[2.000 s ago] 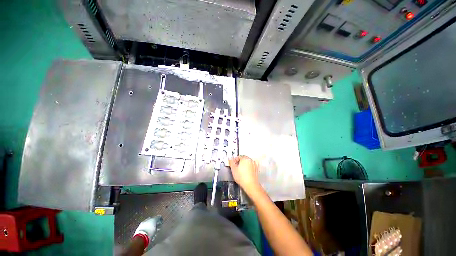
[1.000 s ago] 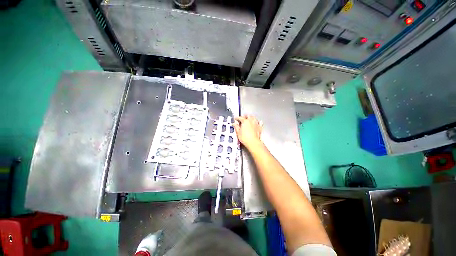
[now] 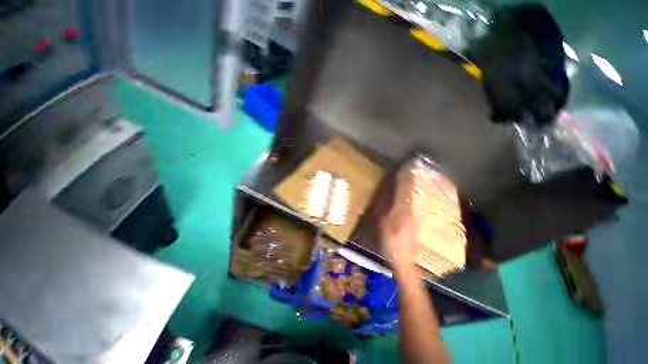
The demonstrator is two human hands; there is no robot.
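My right hand [image 3: 401, 224], bare and blurred, reaches over the dark metal bench to the left side of a tan-orange layered stack [image 3: 439, 220] in clear plastic. Whether its fingers hold anything cannot be told. My left hand is out of the picture. Left of the stack, a flat brown cardboard sheet [image 3: 355, 167] lies on the bench. A rack with two bright, pale rows of pieces [image 3: 328, 197] rests on the sheet.
Below the bench edge are a blue bin [image 3: 384, 291] with copper-brown parts [image 3: 344, 284] and an open cardboard box [image 3: 277, 242]. The grey press table [image 3: 85, 277] is at lower left. A black bundle [image 3: 526, 64] and clear plastic [image 3: 604, 138] lie at the bench's far right.
The view has swung right from the press to the bench. My right hand has left the comb jig's side on the press table and is now at the stack. My left hand has left the view.
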